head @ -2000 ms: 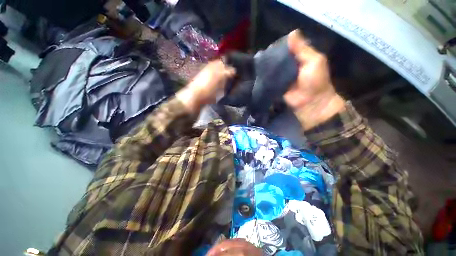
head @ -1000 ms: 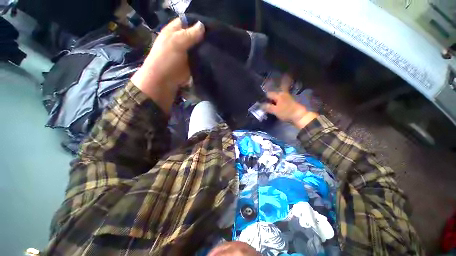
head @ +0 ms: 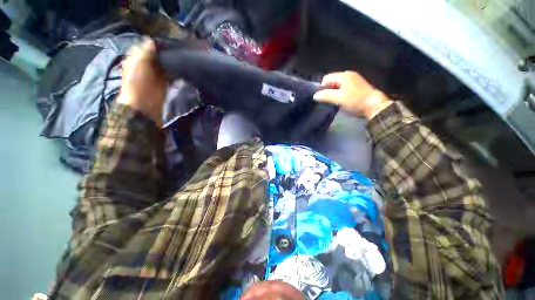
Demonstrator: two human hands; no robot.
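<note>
A dark grey sewn piece (head: 234,79) is stretched sideways above my lap between both hands. A small white label (head: 277,93) with dark lettering shows on its face, nearer my right hand. My left hand (head: 141,73) is blurred and grips the piece's left end. My right hand (head: 352,94) pinches its upper right edge between thumb and fingers. The lower part of the piece hangs in shadow, and its lower edge is hard to make out.
A pile of grey and black pieces (head: 79,88) lies at left on a pale green surface (head: 29,187). The white machine table edge (head: 434,44) crosses the upper right. Beyond the piece are shiny plastic (head: 232,41) and a red item (head: 281,47). Another red item (head: 516,263) is at lower right.
The piece was bunched between close hands, then hung from my raised left hand. Now it is spread sideways with the label facing up. My left hand has moved left and down, my right hand slightly up.
</note>
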